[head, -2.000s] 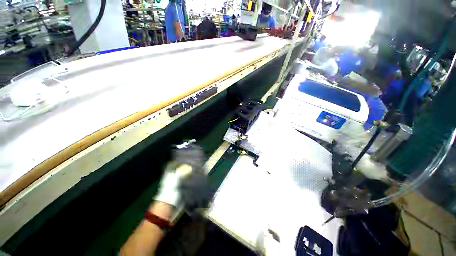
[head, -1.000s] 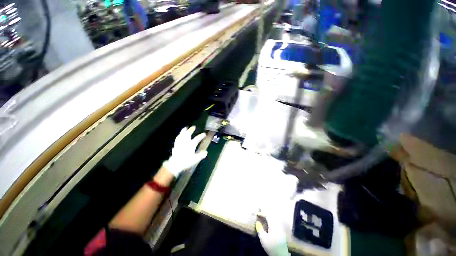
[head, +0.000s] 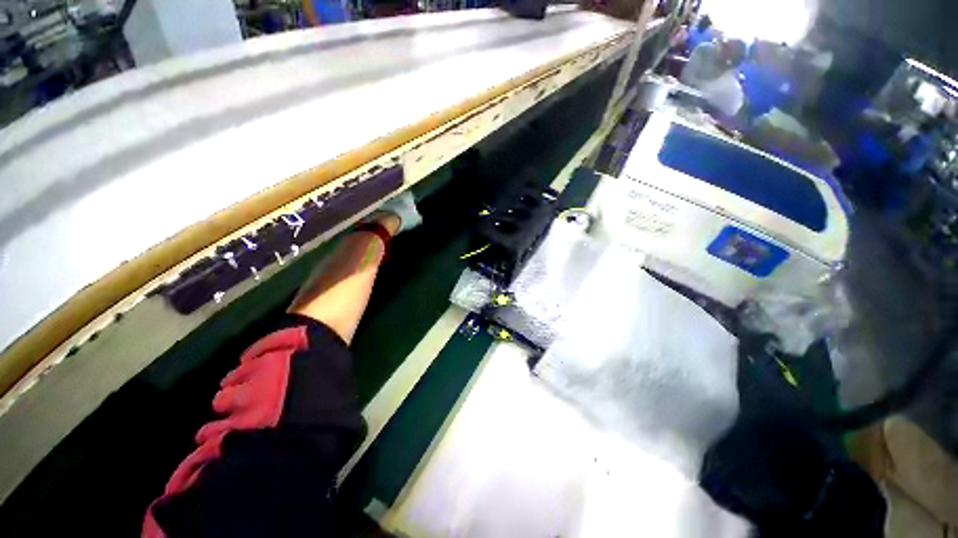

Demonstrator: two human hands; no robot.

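Observation:
My left arm, in a black and red sleeve, reaches forward under the rail of the conveyor (head: 347, 89). Only a small part of my white-gloved left hand (head: 405, 211) shows beyond the wrist; its fingers are hidden and I cannot tell if it holds anything. My right hand is not in view. A black multi-hole unit (head: 515, 226) with a yellow wire stands right of my left hand. Small wired parts with yellow pieces (head: 503, 334) lie in front of it, by the white board (head: 504, 452).
A whitish foam sheet (head: 641, 352) lies beyond the white board. A white box with a blue top (head: 725, 200) stands at the back right. Dark stacked pieces (head: 793, 478) and cardboard (head: 916, 462) are at the lower right. People in blue are blurred in the far background.
My left hand has moved forward from above the board's left side to under the conveyor rail. My right hand, the black cover plate and the hanging green screwdriver have left the view.

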